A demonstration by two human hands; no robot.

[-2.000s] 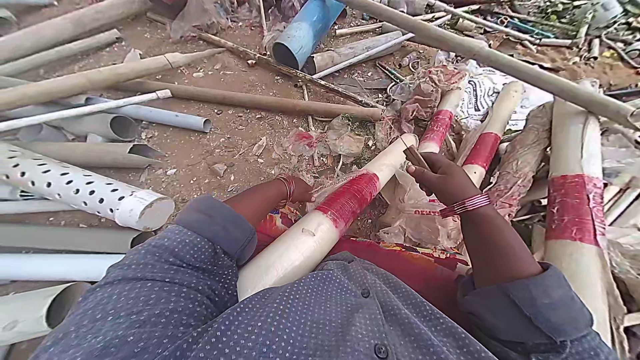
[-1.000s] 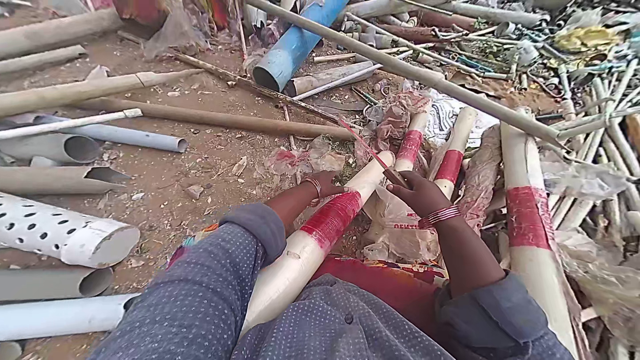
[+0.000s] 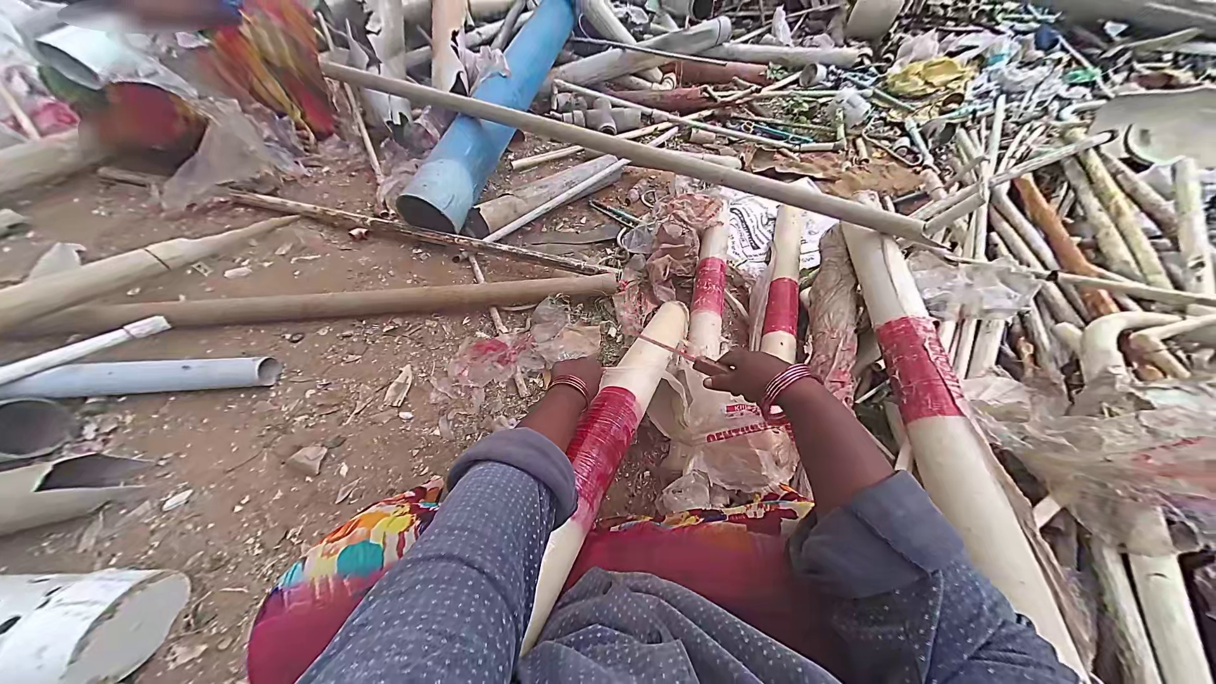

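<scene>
A cream plastic pipe [image 3: 650, 358] with a wide red wrapped band [image 3: 604, 439] slants up from my lap. Against the left side of its upper part rests my left hand [image 3: 577, 376], its fingers partly hidden. In my right hand [image 3: 746, 373] is the handle of a thin-bladed tool, perhaps a knife [image 3: 676, 351]; its reddish narrow blade crosses over the pipe near the far end. Two more cream pipes with red bands [image 3: 708, 285] [image 3: 781, 306] lie just beyond, and a thicker banded one [image 3: 917, 366] lies to the right.
A long thin pole [image 3: 608, 142] crosses ahead. Beyond it lies a large blue pipe [image 3: 484, 123]. Brown [image 3: 361, 302] and grey pipes [image 3: 161, 377] lie on the ground at left. Crumpled plastic film [image 3: 1092, 446] and a heap of pipes [image 3: 1054, 237] are at right. Someone in colourful cloth [image 3: 271, 66] is at upper left.
The thin blade now shows across the pipe, pointing left; two seconds ago it was hard to make out near my right hand. The view has shifted, showing more of the heap at right.
</scene>
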